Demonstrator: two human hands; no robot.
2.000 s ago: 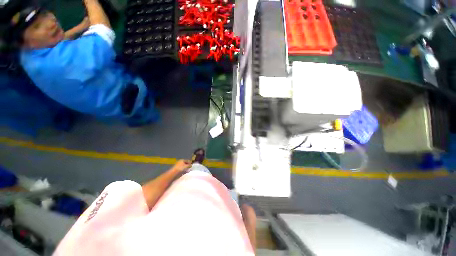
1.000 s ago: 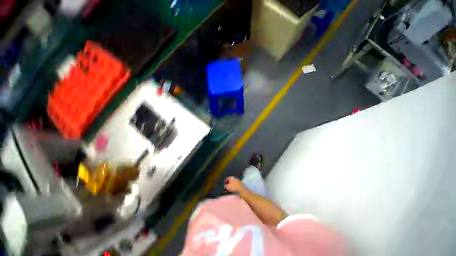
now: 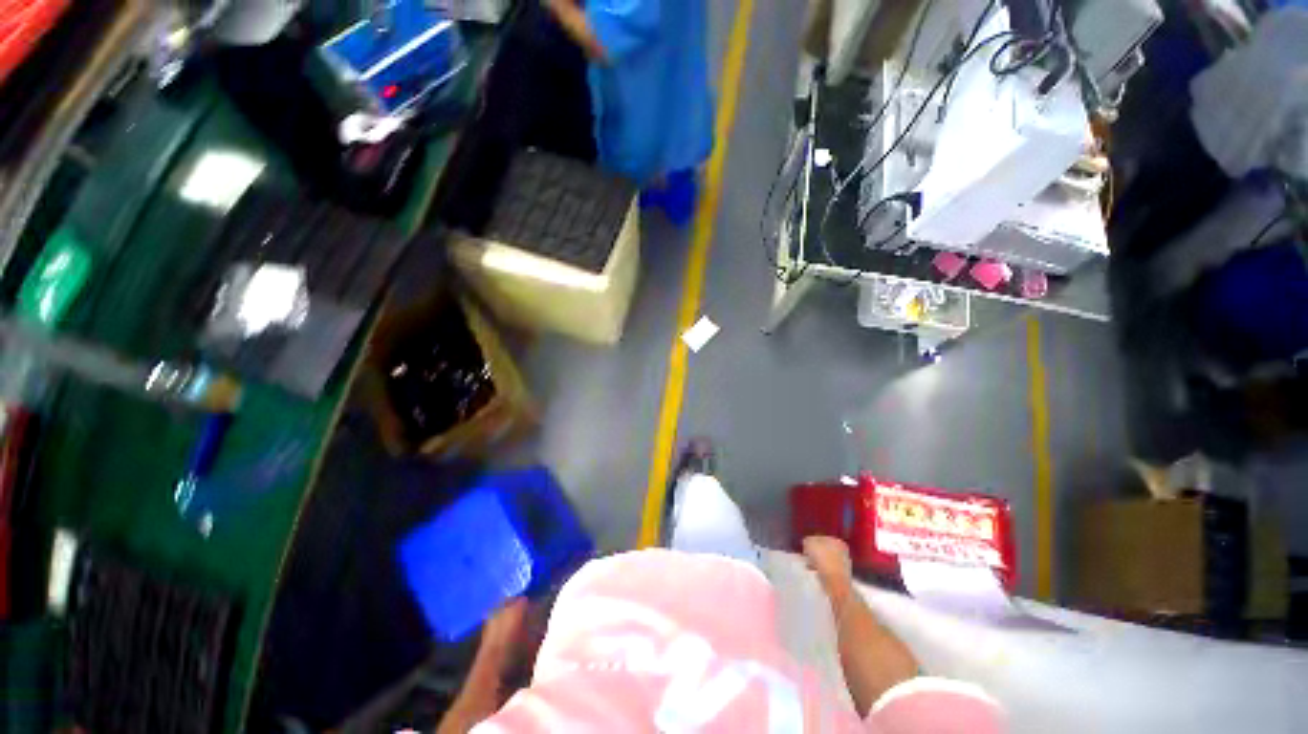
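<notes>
My left hand [image 3: 502, 625] is small and blurred at the near side of a blue plastic stool [image 3: 462, 562]; whether it touches the stool cannot be told. My right hand [image 3: 826, 555] hangs low beside a red box with white printing [image 3: 940, 531], at the edge of a long white surface [image 3: 1105, 667]. Its fingers are too small to read, and no held object can be made out in either hand. My shoe shows on the floor between the hands.
A green bench [image 3: 144, 158] curves along the left. An open carton of dark items [image 3: 438, 376] and a pale bin with a dark top [image 3: 560, 273] stand beside it. A person in blue [image 3: 648, 86] is ahead. A wheeled-looking equipment table [image 3: 990, 287] stands ahead right.
The view has turned and moved along the aisle. The blue stool is now close on the left, the red box has come into view at the right, and both arms now show.
</notes>
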